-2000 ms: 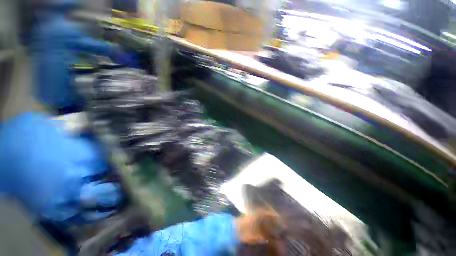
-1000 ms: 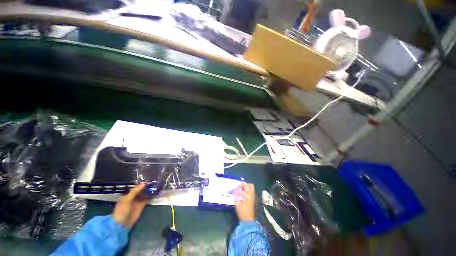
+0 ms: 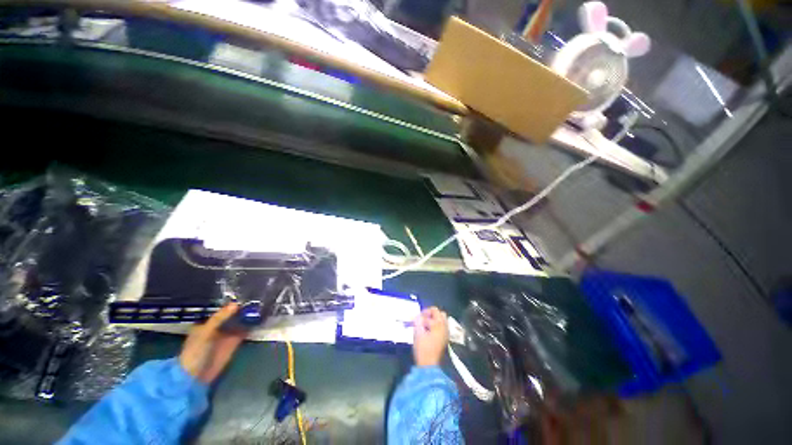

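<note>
A black plastic assembly [image 3: 252,280] with thin wires and a slotted bar along its near edge lies on a white sheet [image 3: 252,218]. My left hand [image 3: 211,341] grips the near edge of the bar, with a small round dark part under its fingertips. A small display screen [image 3: 379,320] with a bright white face and dark blue edge lies right of the assembly. My right hand [image 3: 430,337] is at the screen's right edge with its fingertips together. Whether it pinches anything is too blurred to tell. A yellow test lead [image 3: 291,361] with a dark blue connector hangs at the bench front.
Bagged dark parts [image 3: 69,261] are piled left. Clear bags [image 3: 517,339] and a curved white strip [image 3: 469,375] lie right. Behind are a pale ring [image 3: 395,253], printed sheets [image 3: 486,246] and a white cord running to the fan [image 3: 592,74]. A blue bin [image 3: 647,330] is far right.
The view has swung right from the workers and bagged pile to the sheet and screen. Over the last second, both hands stay at about the same places on the assembly and screen.
</note>
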